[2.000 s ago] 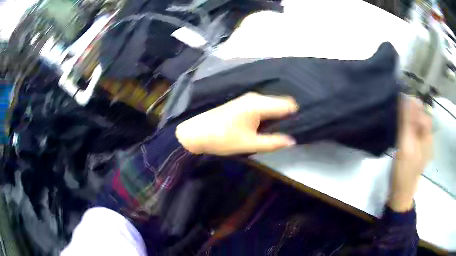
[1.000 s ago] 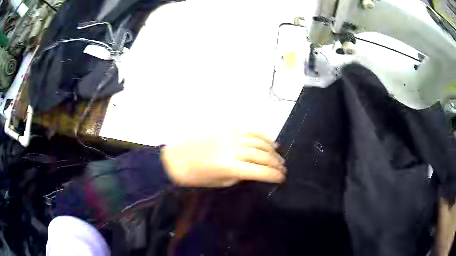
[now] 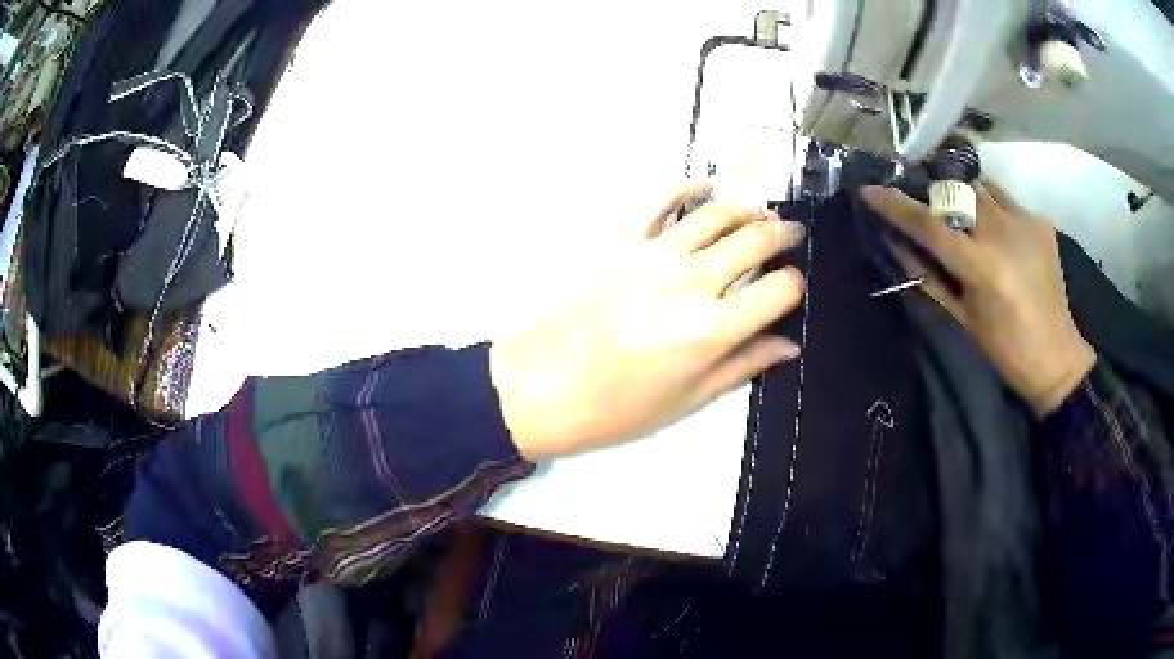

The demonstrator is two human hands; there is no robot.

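A black garment panel (image 3: 843,451) with pale stitch lines and an arrow-shaped stitch runs from the front edge up under the presser foot (image 3: 824,170) of the white sewing machine (image 3: 1004,77). My left hand (image 3: 644,322) lies palm down with fingers apart, fingertips on the panel's left edge. My right hand (image 3: 998,277) is on the cloth just right of the foot, index fingertip close to it. A thin pale sliver tool (image 3: 899,286) sticks out from its curled fingers. The needle tip is too small to make out.
A dark cut-piece bundle (image 3: 167,258) tied with pale cord, with a white ticket (image 3: 155,167), sits at the left table edge. A ribbed cream knob (image 3: 953,204) hangs over my right hand. Dark pieces lie lower left.
My left hand has moved up and slightly right along the panel's edge. My right hand has come from the lower right to beside the foot. The panel now lies straighter under the foot.
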